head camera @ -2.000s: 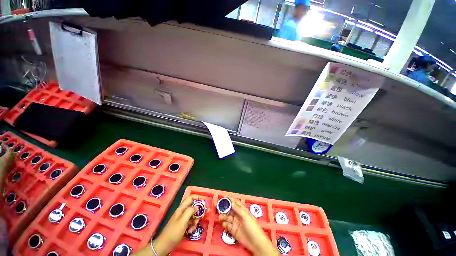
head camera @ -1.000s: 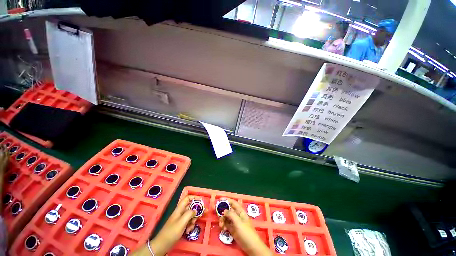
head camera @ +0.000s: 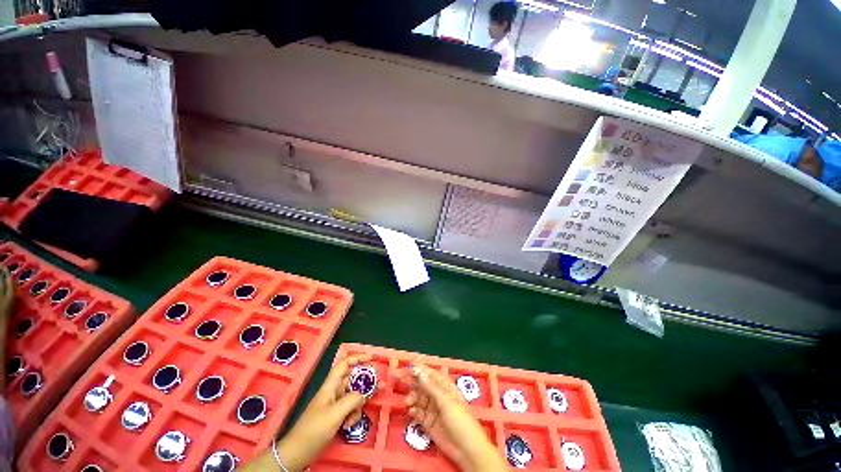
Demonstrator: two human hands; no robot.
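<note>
My left hand (head camera: pixel 323 419) holds a round silver-rimmed watch head (head camera: pixel 363 381) by its edge, over the left end of the near orange-red tray (head camera: pixel 590 396). My right hand (head camera: pixel 444 419) is beside it over the same tray, fingers curled and partly spread. A small pale spot shows at its fingertips; whether it holds a watch head edge-on cannot be told. A watch head (head camera: pixel 418 436) lies in a pocket by the right hand, partly covered. Another (head camera: pixel 356 428) lies below the left hand. Pale-faced watch heads (head camera: pixel 515 400) sit in pockets to the right.
A second tray (head camera: pixel 304 364) with dark and silvery watch heads lies left, another tray (head camera: pixel 115 318) beyond it, with part of another person's hand at the left edge. A black slab (head camera: pixel 83 221), white slip (head camera: pixel 402 258), plastic bag (head camera: pixel 682 449) and hanging colour chart (head camera: pixel 613 189) surround them.
The dark-faced watch head seen in my right hand's fingertips no longer shows there, and those fingers have spread somewhat. My left hand still holds its watch head in nearly the same place.
</note>
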